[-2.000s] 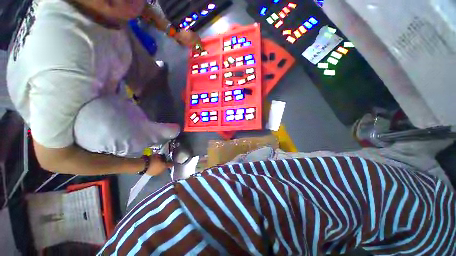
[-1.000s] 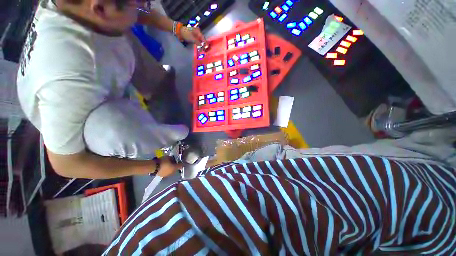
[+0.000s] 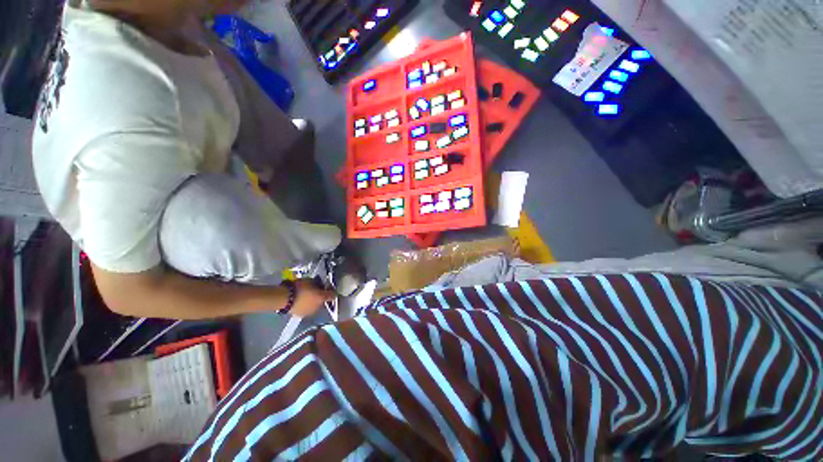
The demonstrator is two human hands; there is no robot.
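Observation:
Neither of my hands is in view; my striped shirt fills the lower part of the picture. A red parts tray [image 3: 408,136] lies in front of me, divided into large pockets. Small glowing electronic units [image 3: 446,199] sit grouped in most pockets; the top left pocket holds one blue-glowing unit [image 3: 369,86]. A second red tray [image 3: 519,101] with dark pieces lies tilted beneath it. A white paper slip [image 3: 511,198] lies at its right.
A coworker [image 3: 135,153] sits at the left, one hand [image 3: 311,299] near a round grey object. Black trays [image 3: 347,20] hold glowing units at the top. A brown packet [image 3: 447,262], white label [image 3: 591,60], blue plastic [image 3: 253,59] and chrome posts [image 3: 753,217] also show.
The coworker's far hand has left the red tray's top left pocket and is out of sight. One unit shows there. The units' glow colours have changed, and the view has shifted slightly.

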